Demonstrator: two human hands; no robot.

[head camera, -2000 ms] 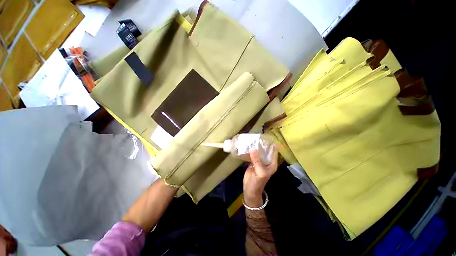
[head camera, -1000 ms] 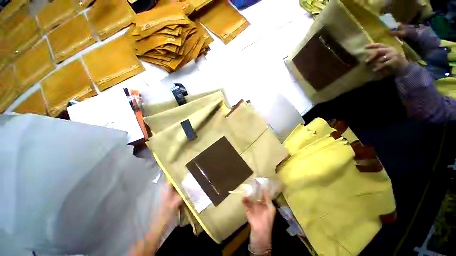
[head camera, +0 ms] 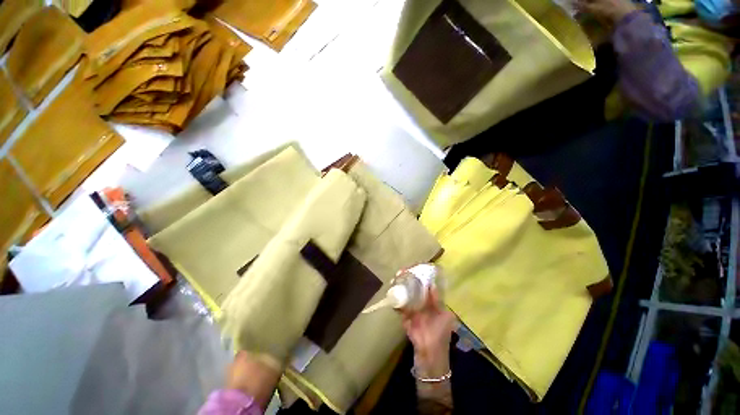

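Observation:
My right hand [head camera: 429,324] is closed around the glue bottle [head camera: 416,288], its pale tip pointing left over the khaki panel [head camera: 280,275]. My left hand [head camera: 255,374] is at the panel's lower left edge, fingers hidden by the fabric; a fold of the panel rises above it. A dark brown patch [head camera: 342,301] shows beside this fold and is partly covered. A black tab [head camera: 317,258] lies at the fold's edge. A white slip [head camera: 302,357] peeks out below the patch.
Fanned yellow panels [head camera: 511,267] lie right. Another person's hand and sleeve [head camera: 656,65] are by a khaki bag body [head camera: 519,89] at upper right. Mustard pieces [head camera: 154,65] are piled upper left. Orange-and-black tools [head camera: 138,235], a black item [head camera: 207,170] and grey sheets [head camera: 65,348] lie left.
The panel's far part, flat a second ago, is now folded over toward me, partly covering the brown patch. The view has shifted. The other person's khaki bag body appears closer and tilted differently.

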